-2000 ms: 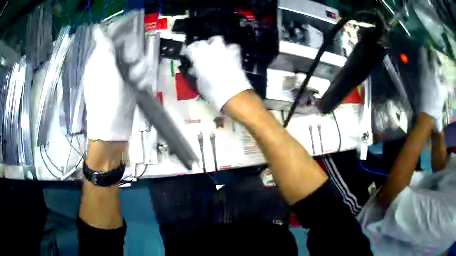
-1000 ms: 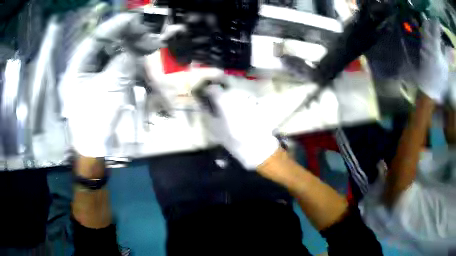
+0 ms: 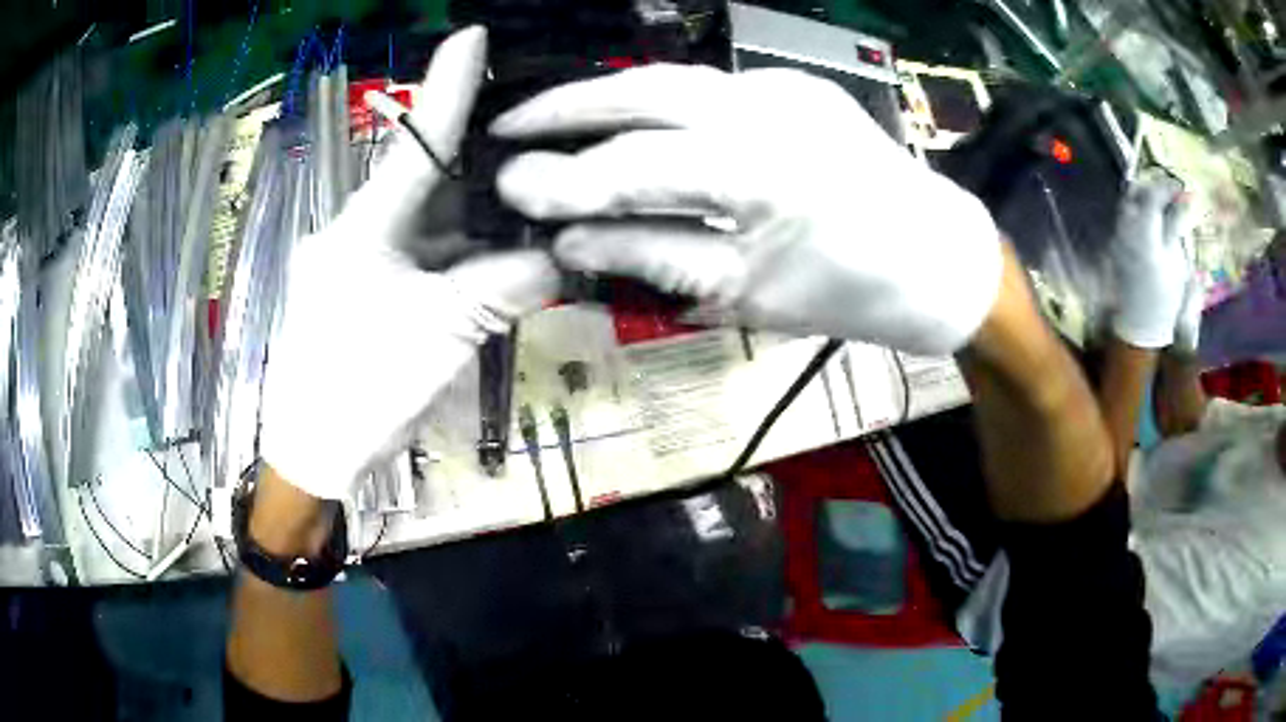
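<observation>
My left hand (image 3: 374, 332), in a white knit glove with a dark wristband below, is at left centre with thumb and fingers around a small dark part (image 3: 449, 212). My right hand (image 3: 790, 205), also gloved, reaches across from the right with its fingers spread over the dark area beside my left hand. Its palm side and whatever it may touch are hidden. Most of the dark part is covered by my fingers. A thin black piece with a pale tip (image 3: 409, 130) sticks up by my left thumb.
Long silver strips (image 3: 176, 282) lie in rows at the left. A printed sheet (image 3: 670, 402), a black bar (image 3: 494, 402) and two thin dark-tipped leads (image 3: 564, 437) lie near the bench edge. A black cord (image 3: 787, 399) crosses the bench. Another person's gloved hand (image 3: 1149, 268) is at right.
My right hand has moved up and across toward my left hand. The long grey strip seen in my left hand two seconds ago no longer shows there. The black screwdriver at right is no longer distinct.
</observation>
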